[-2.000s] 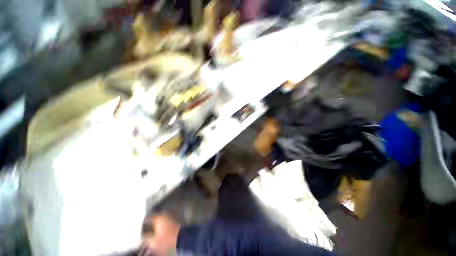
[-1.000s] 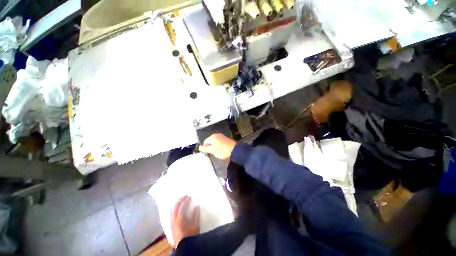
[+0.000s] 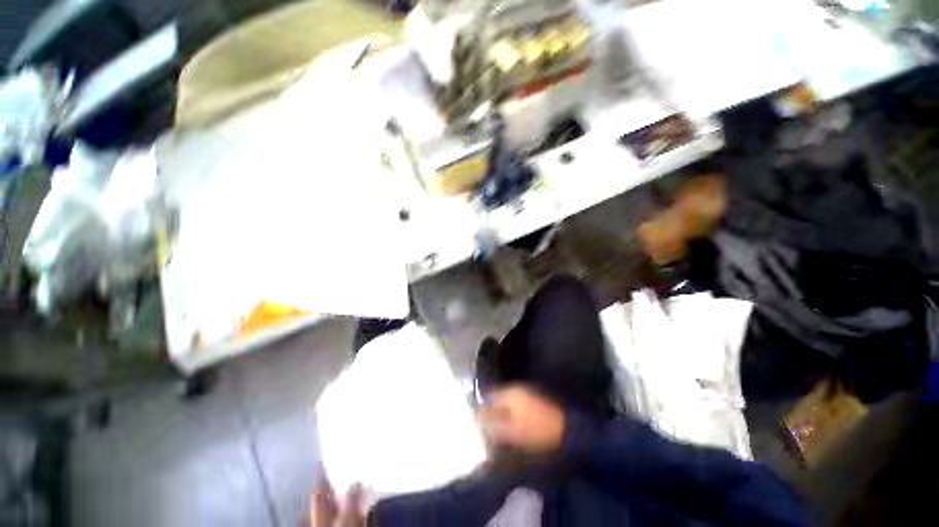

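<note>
A white fabric panel (image 3: 396, 407) lies over my lap, overexposed, so its layers cannot be told. My left hand (image 3: 338, 506) is at its lower left edge, blurred and partly cut off by the frame's bottom, with its fingers on the fabric. My right hand (image 3: 523, 420) is curled at the panel's right edge and holds it there; motion blur hides the fingertips and any small tool. A loose white fabric stack (image 3: 680, 360) lies to the right of my dark-clothed leg.
A white machine table (image 3: 278, 206) stands ahead, with an overlock machine (image 3: 458, 154) and a dark thread tangle (image 3: 505, 175). A dark garment heap (image 3: 824, 268) is at the right. White fabric (image 3: 93, 221) hangs at the left. Grey floor (image 3: 221, 443) shows at the lower left.
My right hand has moved from the panel's top corner down to its right edge. My left hand has slid from the panel's middle towards its lower left edge. The view has shifted slightly.
</note>
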